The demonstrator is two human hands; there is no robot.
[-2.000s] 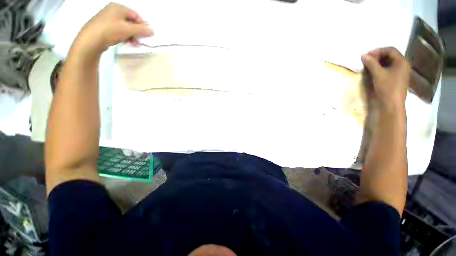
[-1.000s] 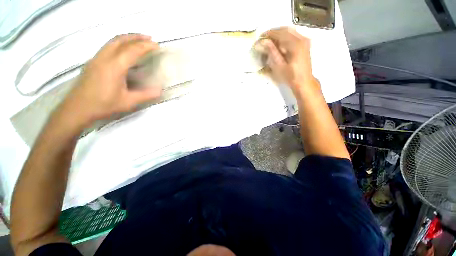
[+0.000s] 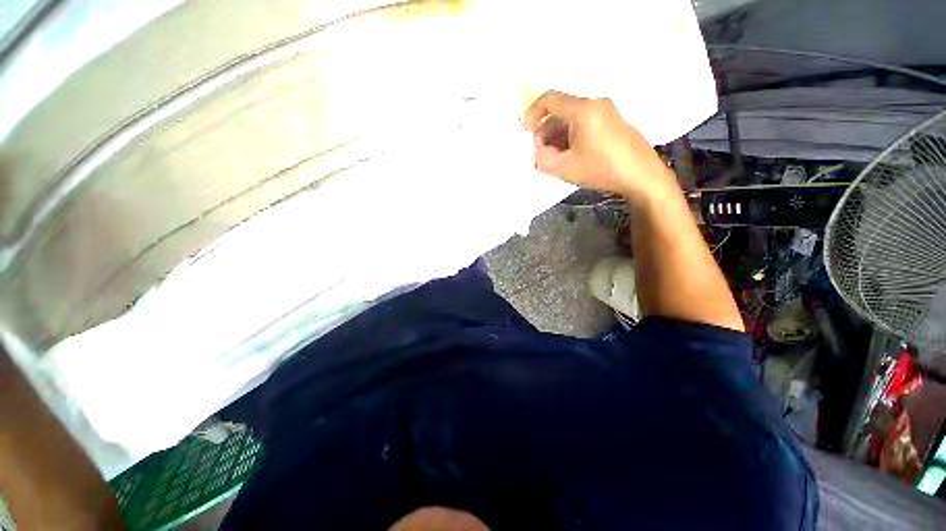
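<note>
A beige-grey cut fabric strip [image 3: 197, 176] lies gently curved on the white table cover [image 3: 342, 244], from the left side towards the middle, where it fades into glare. A thin dark edge line runs along its far side. My right hand [image 3: 571, 135] is over the strip's right end zone, thumb and fingertips close together; glare hides whether they pinch anything. Only my left forearm [image 3: 47, 456] shows clearly at the lower left edge; my left hand is cut off by the picture's left edge.
A green mesh basket [image 3: 192, 479] is below the table's near left edge. A standing fan [image 3: 897, 233] is at the right. A dark bar and cluttered items are beyond the table's right end. A yellow-brown scorch stain [image 3: 441, 8] shows at the top.
My left hand has moved left, out of the picture. My right hand has come slightly nearer the table's front edge. The view has shifted, and the metallic iron rest is out of view.
</note>
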